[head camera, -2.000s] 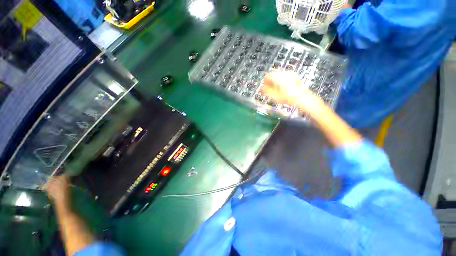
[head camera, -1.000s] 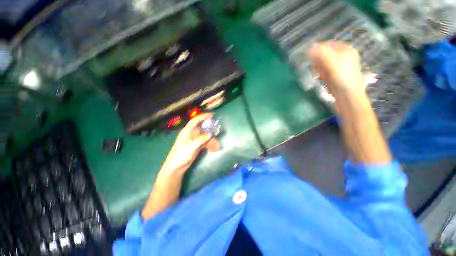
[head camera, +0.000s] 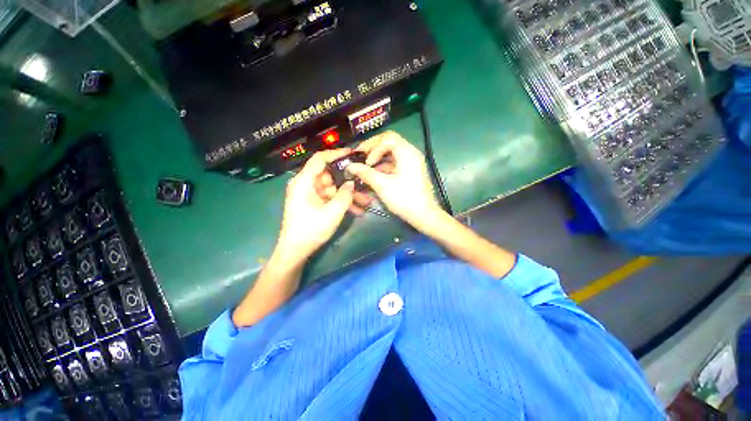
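A small black module (head camera: 347, 167) is held between both hands just in front of the fixture machine. My left hand (head camera: 317, 197) grips it from the left with thumb and fingers. My right hand (head camera: 397, 174) has its thumb and fingertips on the module's upper right side. A small silvery spot shows at the right thumb tip; whether it is a separate part I cannot tell. The fingers hide most of the module. The black fixture machine (head camera: 288, 78) has red lit digits on its front edge and a metallic nest (head camera: 288, 34) on top.
A black tray (head camera: 123, 222) with modules in square pockets lies at the left. Loose black modules (head camera: 174, 191) lie on the green bench beside it. A clear tray (head camera: 550, 94) of small shiny parts is at the right. A black cable runs down from the machine's right side.
My right hand has moved from the clear tray to the module in my left hand. My left hand was at the guard two seconds ago and then came before the machine. The view has shifted.
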